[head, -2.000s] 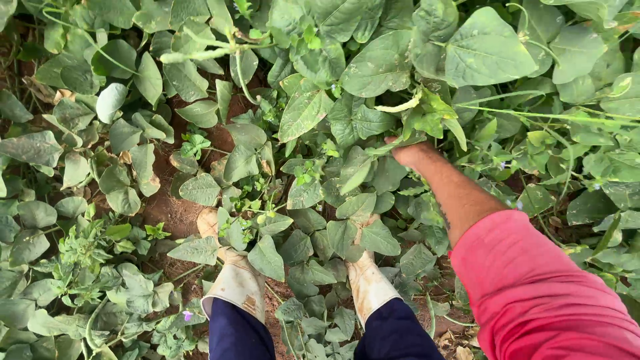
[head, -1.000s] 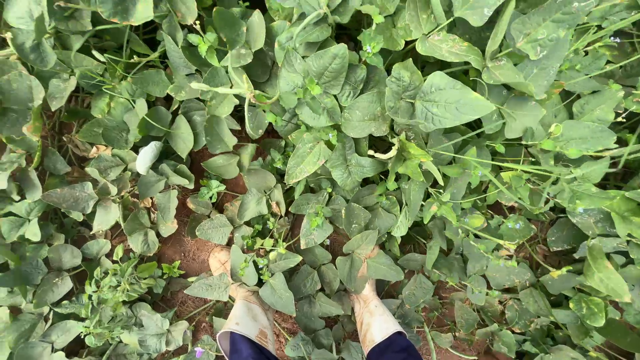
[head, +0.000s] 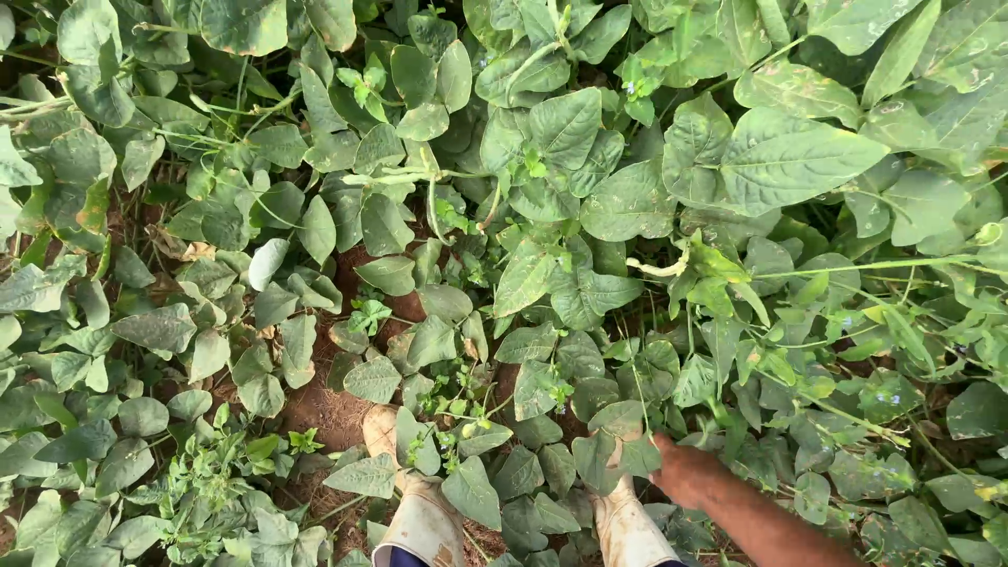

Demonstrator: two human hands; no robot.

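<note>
My right hand (head: pixel 676 472) reaches in from the lower right, low among the leafy bean plants, just beside and above my right boot (head: pixel 626 524). Leaves hide its fingers, and whether they grip anything cannot be told. A thin green stem (head: pixel 639 394) rises just above the fingertips. A pale, curled pod (head: pixel 660 269) lies among leaves farther up. Other slender green pods (head: pixel 432 209) hang from a stalk at upper centre. My left hand is out of view.
Mud-stained white boots stand among the plants, the left one (head: pixel 421 520) at bottom centre. Reddish soil (head: pixel 319 409) shows between leaves. Dense foliage surrounds the feet, with small weeds (head: pixel 197 484) at lower left and long stems crossing on the right.
Two seconds ago my right hand was deep in the leaves near the curled pod; one second ago it was out of view. Now it is back, lower, beside the right boot.
</note>
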